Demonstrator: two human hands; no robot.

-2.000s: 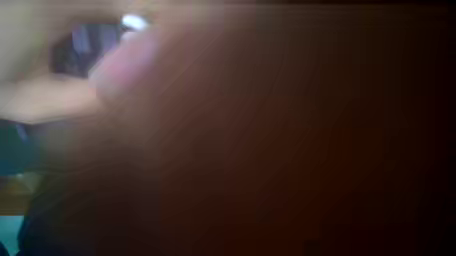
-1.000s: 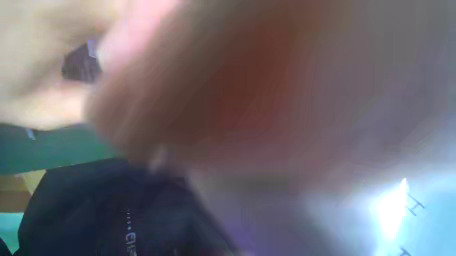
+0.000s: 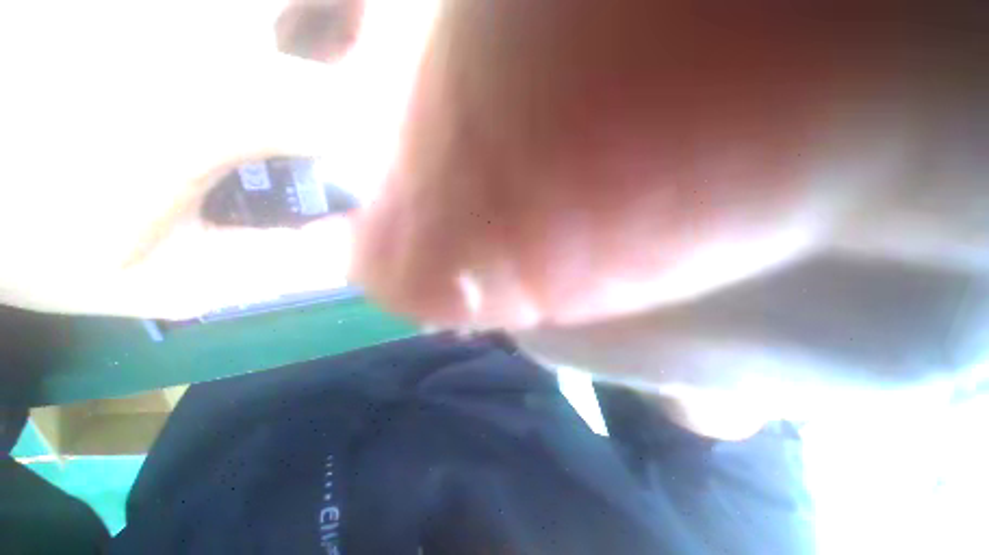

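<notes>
My left hand (image 3: 119, 217) fills the upper left, badly overexposed. A flat dark unit (image 3: 284, 193) with white printed text shows between its fingers and seems held by them. My right hand (image 3: 564, 184) is very close to the camera, large, reddish and blurred, with its fingertips bunched beside the unit. A small bright spot shows at the fingertips; I cannot tell if it is a held piece or a nail. The right hand hides much of the upper right.
The green bench mat (image 3: 249, 352) has a dark strip with pale marks on it, under my left hand. An open cardboard box (image 3: 103, 425) lies below the bench at lower left. Dark clothing with white lettering (image 3: 325, 466) fills the lower middle. The lower right is glaring white.
The picture has become much brighter. My right hand has moved up off the lower view, uncovering dark clothing and bench edge. The dark unit now appears lower and further right, with its print clearer.
</notes>
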